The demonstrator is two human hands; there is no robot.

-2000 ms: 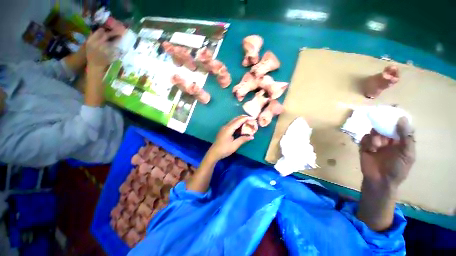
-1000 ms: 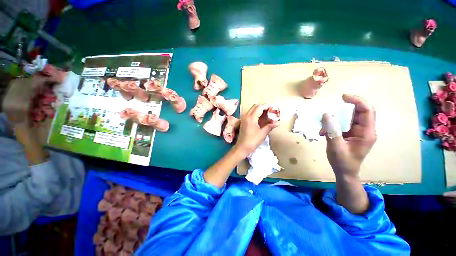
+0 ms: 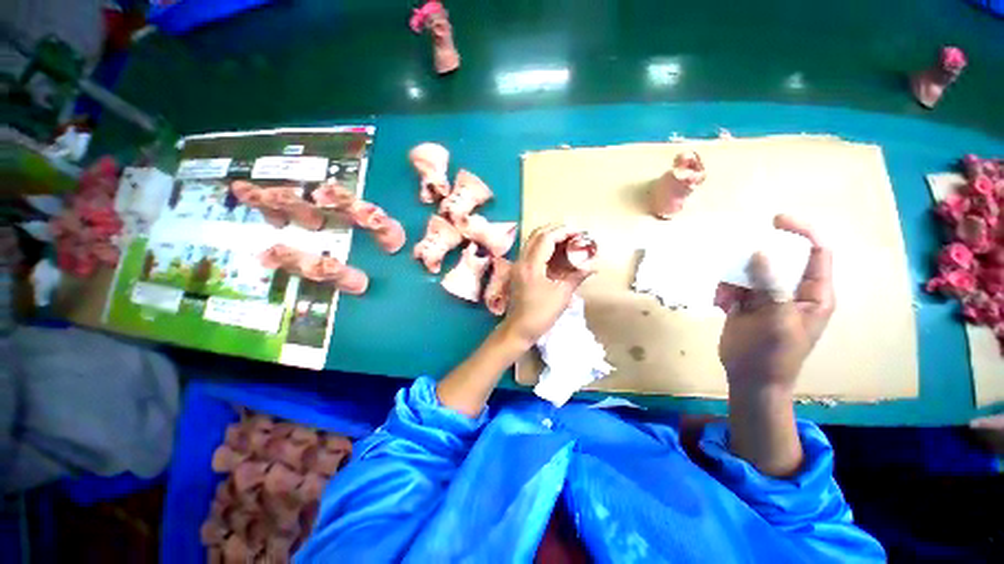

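Note:
My left hand (image 3: 539,289) is shut on a tan moulded blank (image 3: 580,250), its open end up, at the left part of the cardboard mat (image 3: 793,369). My right hand (image 3: 771,320) holds a white wipe (image 3: 776,262) between thumb and fingers over the mat's right part. A flat white pad (image 3: 664,275) lies between the hands. A crumpled white wipe (image 3: 574,358) lies at the mat's near left edge, below my left hand. One blank (image 3: 677,185) stands at the mat's far side. Several loose blanks (image 3: 465,196) lie on the green bench left of the mat.
An instruction sheet (image 3: 209,327) with several blanks on it lies left. A blue crate (image 3: 189,446) of blanks is at lower left. Pink-red parts are heaped at right (image 3: 974,248) and far left (image 3: 86,220). Two pink-topped pieces (image 3: 444,44) are at the far side. A grey sleeve shows at left.
My left hand has moved from the loose blanks onto the mat's left edge, with the blank in it. My right hand still holds the wipe. The view has turned, and the neighbour's hands have left it.

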